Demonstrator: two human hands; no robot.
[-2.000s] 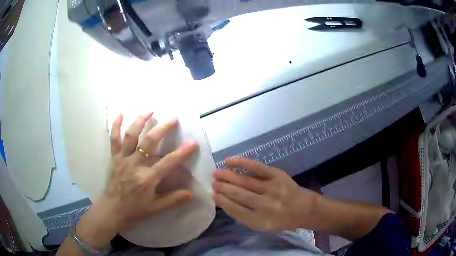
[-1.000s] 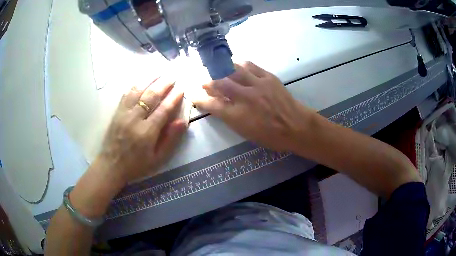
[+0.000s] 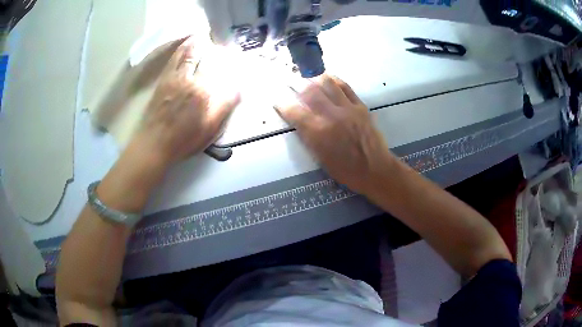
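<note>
A cream fabric panel [image 3: 115,105] lies under and beside my left hand [image 3: 182,112], left of the needle area. My left hand, slightly blurred, rests on it with fingers towards the glare. My right hand [image 3: 332,124] is palm down just below the grey-blue cylinder [image 3: 305,54], its fingertips near the needle area. The glare washes out the fabric between the hands, and I cannot tell if the fingers pinch it. The sewing machine head [image 3: 383,9] is at the top.
Stacked cream cut pieces [image 3: 41,121] lie flat at the left. Black thread snips [image 3: 435,46] lie right of the head. The ruler strip [image 3: 255,214] runs along the front edge. A basket with white pieces [image 3: 545,236] stands at the lower right.
The fabric's rounded end, earlier near my lap, has moved up out of the front area. Both hands moved up to the needle area, my left hand farther up since one second ago.
</note>
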